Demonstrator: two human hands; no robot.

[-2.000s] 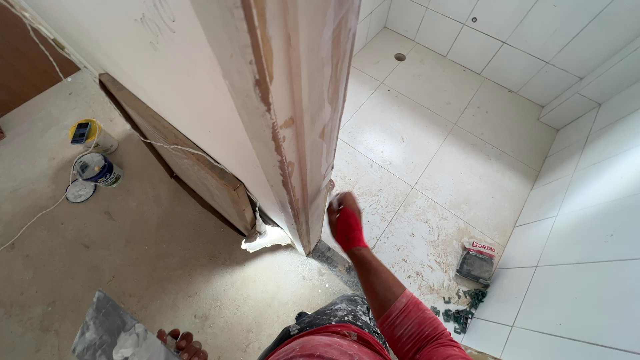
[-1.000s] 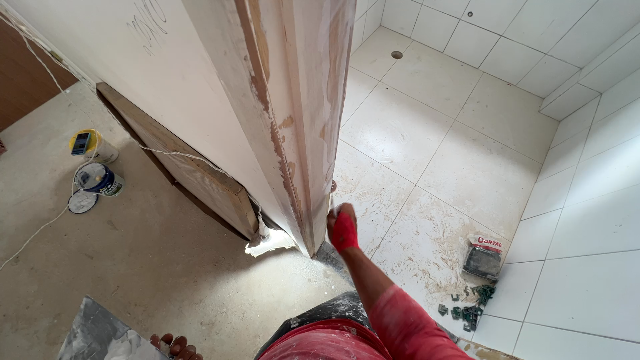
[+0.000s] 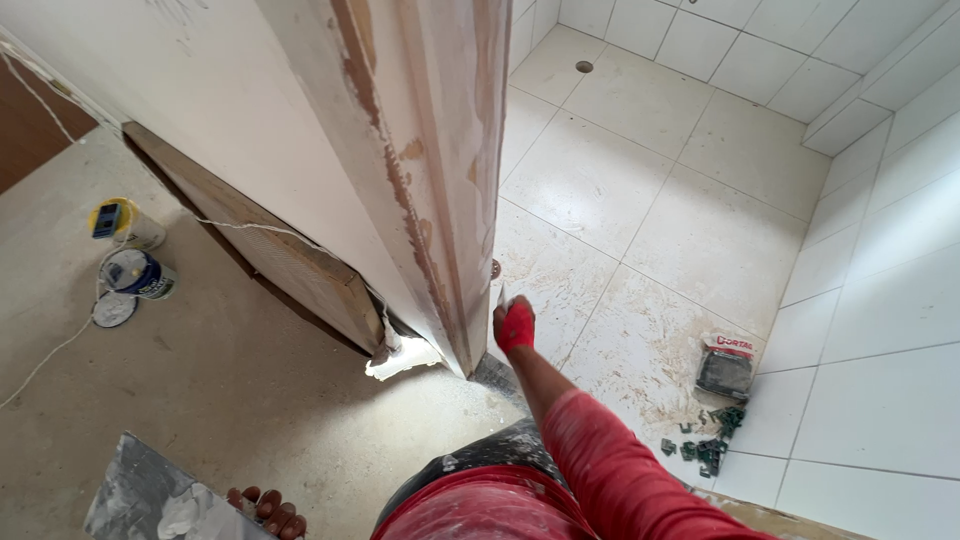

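My left hand [image 3: 268,511] is at the bottom left, its fingers curled round the edge of a flat metal plate [image 3: 139,480] that bears a lump of white paste [image 3: 196,510]. My right hand [image 3: 516,324], with red fabric over its back, is closed on a small pale tool [image 3: 503,297]; only the tool's tip shows, and its kind cannot be told. That hand is beside the lower part of the door jamb [image 3: 450,187], which has brown and whitish patches. A round brown fitting [image 3: 496,269] shows at the jamb's far edge, just above the hand.
Two buckets, one yellow-rimmed [image 3: 142,229] and one blue [image 3: 142,276], stand left near a round lid [image 3: 115,309]. A wooden panel [image 3: 300,277] leans on the wall, with a white cable and a bright lamp [image 3: 403,358]. Right, a bag [image 3: 726,367] and green plastic pieces [image 3: 709,450] lie on tiles.
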